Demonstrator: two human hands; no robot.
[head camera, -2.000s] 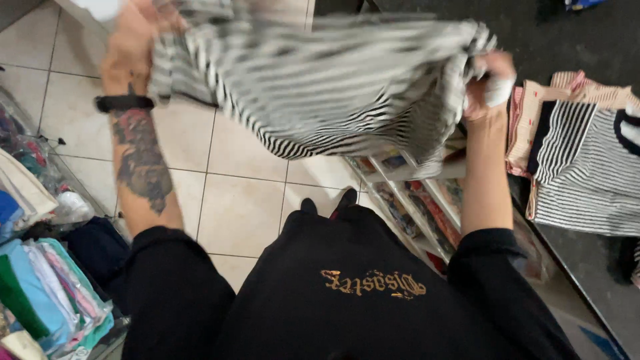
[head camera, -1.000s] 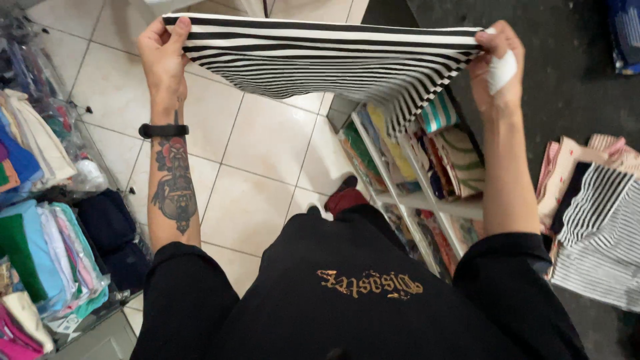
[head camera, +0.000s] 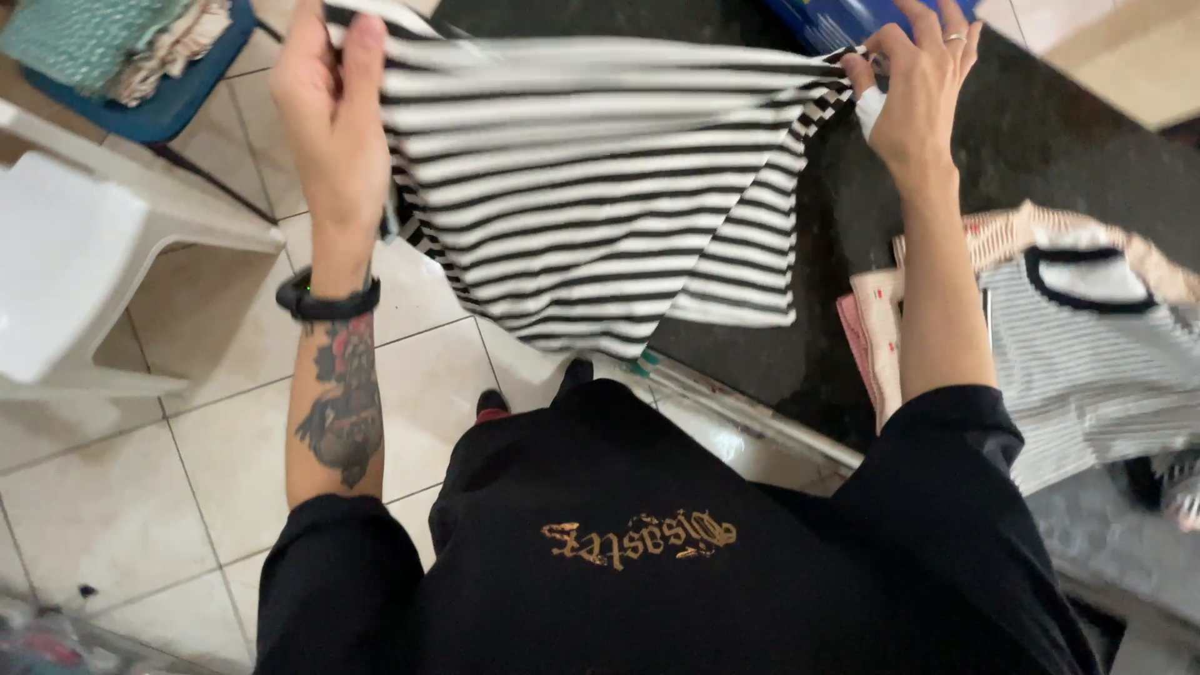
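Note:
A black-and-white striped garment (head camera: 581, 187) is stretched between my two hands, its lower part hanging in folds over the edge of the dark countertop. My left hand (head camera: 337, 122) pinches its upper left corner between thumb and fingers; a black wristband is on that wrist. At the upper right corner, my right hand (head camera: 914, 89) grips the cloth with thumb and forefinger, other fingers spread. White tape or dressing wraps the base of its thumb, and a ring shows on one finger. The cloth is slightly blurred near the top.
On the dark stone countertop (head camera: 834, 366) lie a grey striped garment with black neckline (head camera: 1097, 375) and pink and cream clothes (head camera: 877, 328). A blue package (head camera: 816, 23) sits at the counter's far side. Left are a white plastic stool (head camera: 66, 272) and a blue chair (head camera: 169, 103) bearing folded cloth.
The striped garment, held taut along its top edge a second ago, now hangs wider and lower, partly over the counter. The view has swung, bringing the stool and chair into sight.

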